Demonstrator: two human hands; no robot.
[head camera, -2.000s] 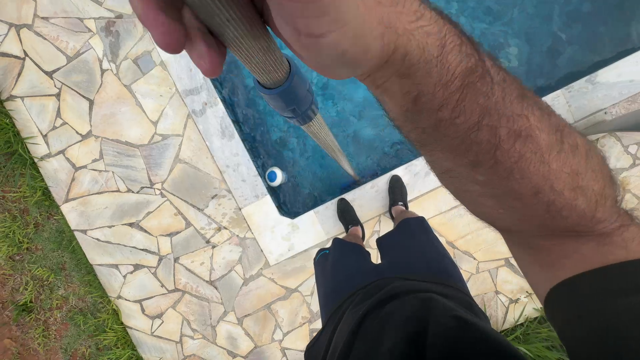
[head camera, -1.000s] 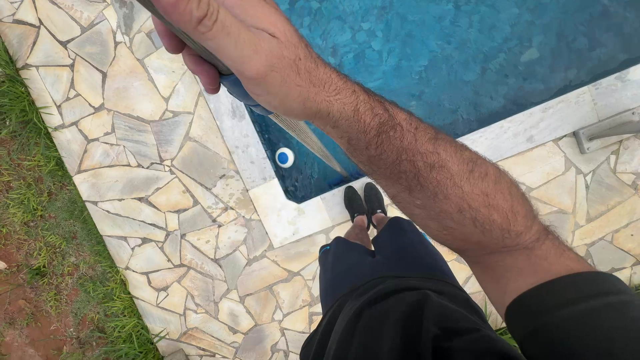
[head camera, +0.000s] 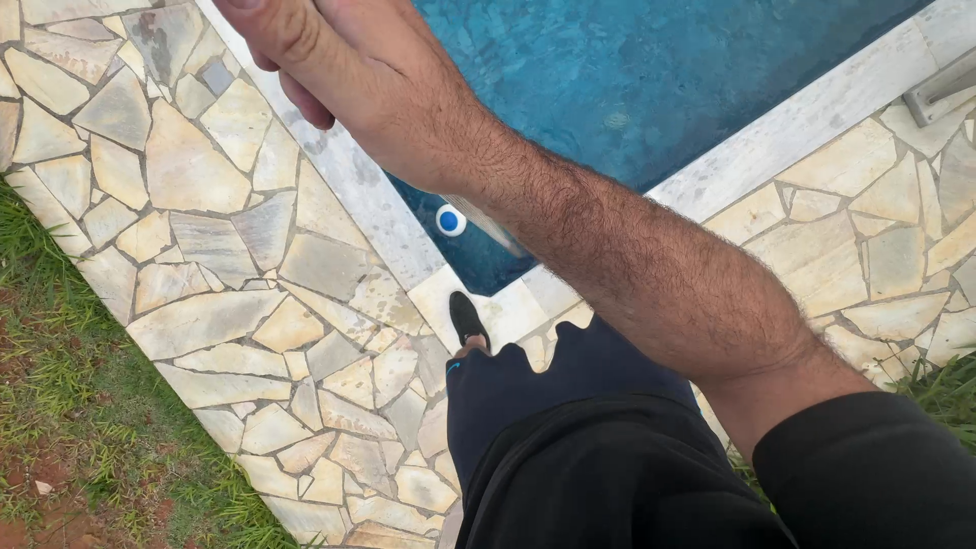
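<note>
My right hand (head camera: 343, 76) is at the top left, its fingers curled around a ribbed telescopic pole (head camera: 484, 221). Most of the pole is hidden behind the hand and forearm. Its visible part slants down into the pool water (head camera: 595, 84), near the pool's corner. A round white float or fitting with a blue centre (head camera: 451, 220) shows in that corner, just left of the pole. My left hand is out of view.
A pale stone coping (head camera: 793, 114) borders the pool, with irregular flagstone paving (head camera: 198, 152) around it. One black shoe (head camera: 467, 314) stands on the corner coping. A metal fixture (head camera: 926, 103) is at the right edge. Grass (head camera: 145, 427) lies at lower left.
The pole's blue collar, seen earlier, is now hidden behind my right hand and forearm. Two shoes showed side by side before; one shows now, farther left on the corner coping.
</note>
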